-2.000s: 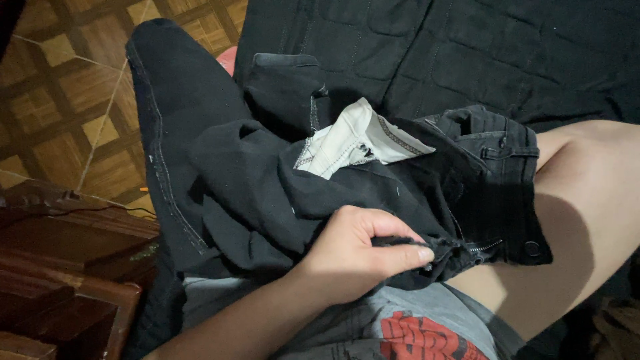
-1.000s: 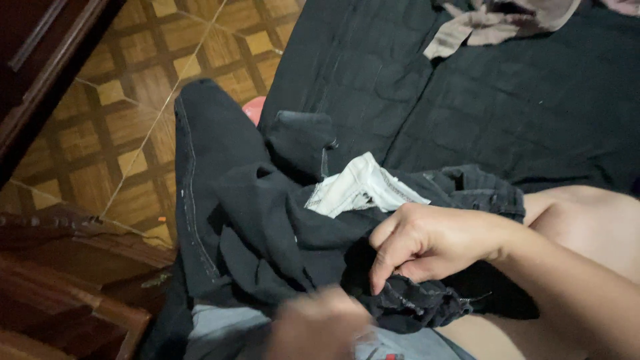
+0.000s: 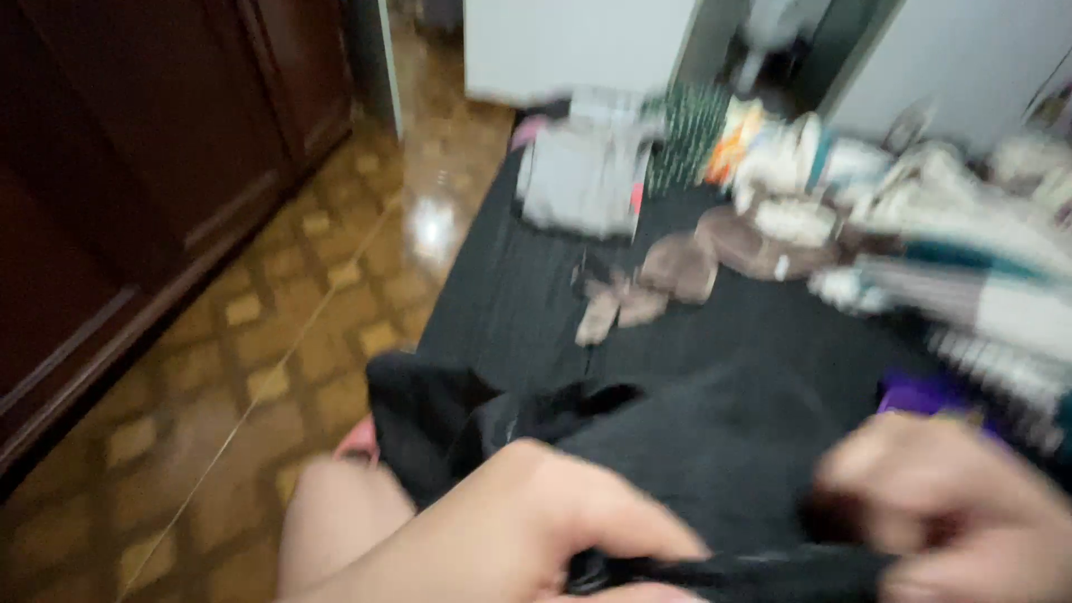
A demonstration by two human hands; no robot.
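Observation:
Blurred by motion, a black denim garment point(image 3: 720, 452) lies over my lap at the bottom of the head view. My left hand point(image 3: 578, 511) pinches its dark edge between thumb and fingers at the lower middle. At the lower right my right hand point(image 3: 946, 494) is closed on the same edge, so a strip of cloth runs between the two hands. One bare knee point(image 3: 335, 511) shows left of the garment. The white pocket lining is not visible now.
The garment is over a bed with a black cover point(image 3: 519, 293). Folded light clothes point(image 3: 586, 176), a brownish cloth item point(image 3: 678, 268) and a heap of clothes point(image 3: 946, 193) lie on it. A purple item point(image 3: 913, 398) is behind my right hand. Dark wooden cabinets point(image 3: 167, 126) stand left, beyond the tiled floor point(image 3: 276, 377).
The view has swung up toward the far end of the bed. The garment has been shifted and its white lining has gone from sight. Both hands now grip its edge, held apart.

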